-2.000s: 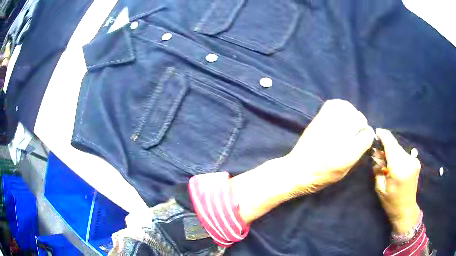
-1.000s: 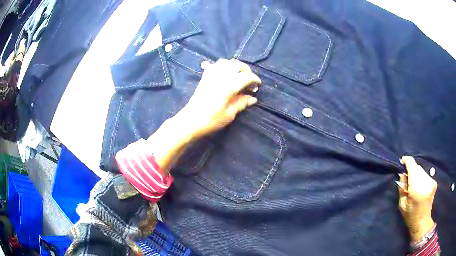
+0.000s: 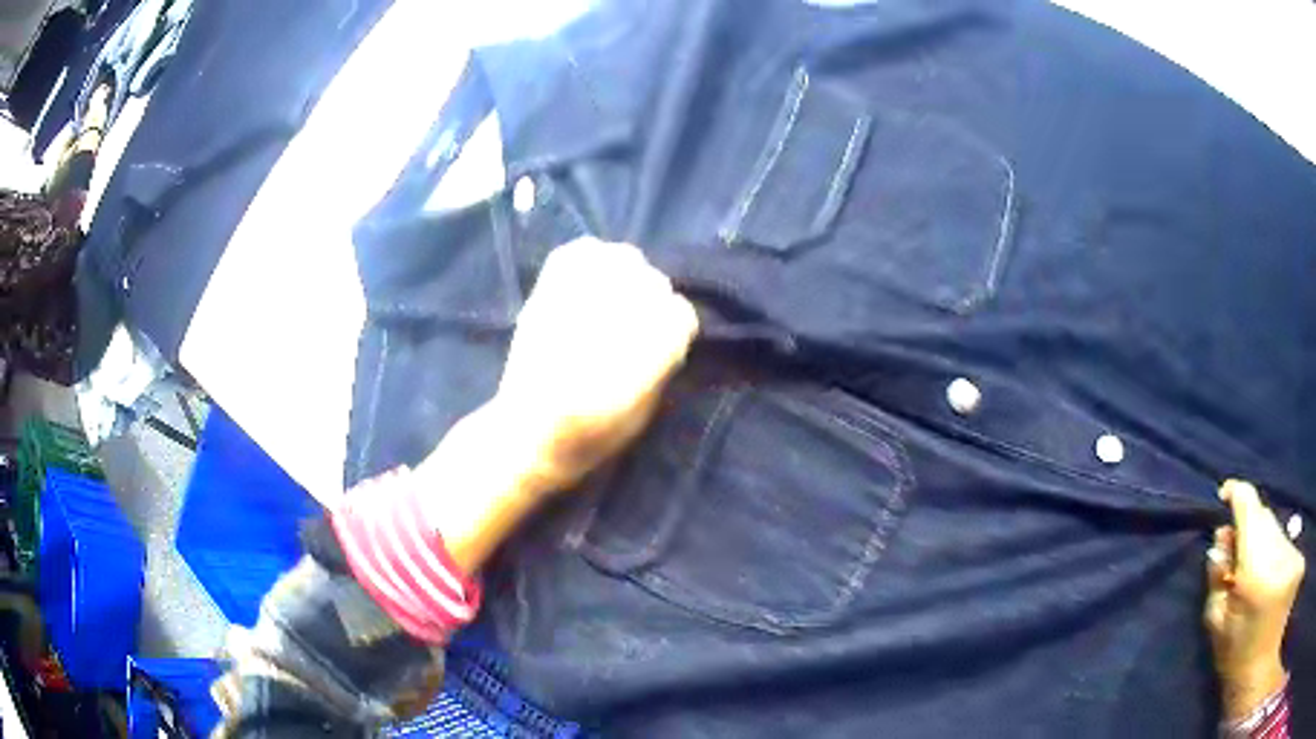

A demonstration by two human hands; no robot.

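A dark navy denim dress (image 3: 751,491) lies front up, collar toward the upper left. My left hand (image 3: 599,354) is closed on the button placket near the collar, between the two chest pockets. My right hand (image 3: 1253,578) pinches the placket edge at the far right. The placket is pulled between both hands, with folds beside it. Round silver buttons (image 3: 963,394) show on it, and one shows by the collar (image 3: 433,260). The fingertips of my left hand are hidden. I cannot tell whether my right hand holds a tool.
Blue crates (image 3: 90,578) stand at the lower left, with a green mesh crate (image 3: 55,455) behind them. Another dark garment (image 3: 217,188) lies beyond a white strip of tabletop (image 3: 274,311). Part of a person (image 3: 36,260) shows at the left edge.
My left hand moved from the lower placket toward the collar and has closed on the cloth there. My right hand has shifted to the right in view, and the dress also sits further right and lower.
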